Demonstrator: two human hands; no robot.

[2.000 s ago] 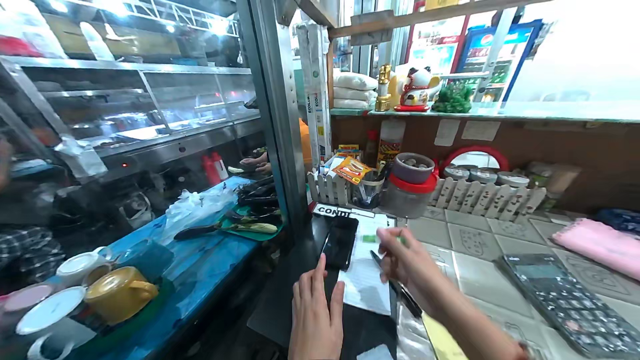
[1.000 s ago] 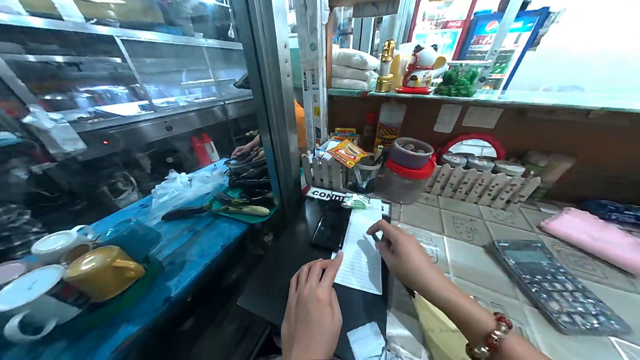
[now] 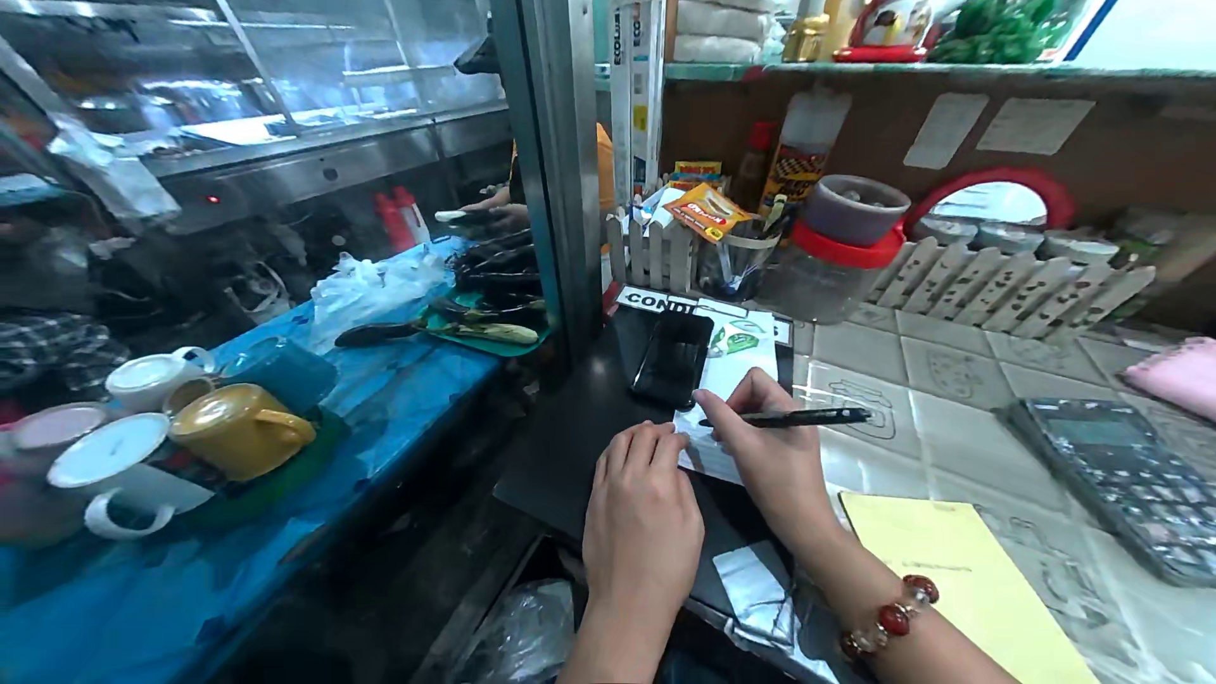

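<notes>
My right hand [image 3: 765, 437] holds a black pen [image 3: 807, 417], its tip end over a narrow white notepad sheet [image 3: 741, 356] with a green leaf print. My left hand [image 3: 643, 508] lies palm down on the black clipboard or board [image 3: 579, 437], its fingertips at the sheet's lower left edge; it grips nothing that shows. A dark smartphone [image 3: 673, 359] rests on the board just left of the sheet, above my left hand. A yellow paper [image 3: 950, 570] lies right of my right forearm, which wears a beaded bracelet [image 3: 894, 619].
A large calculator [image 3: 1121, 475] sits on the tiled-pattern counter at right. Behind stand a red-lidded jar [image 3: 836, 275], a pen cup [image 3: 736, 266] and a small picket fence [image 3: 1007, 290]. Left of the metal post are mugs [image 3: 237, 427] and eggplants [image 3: 494, 256] on blue plastic; another person's hand shows beyond.
My right hand now holds the pen across the sheet; one second ago no pen plainly showed in it. The view has moved closer and lower over the board.
</notes>
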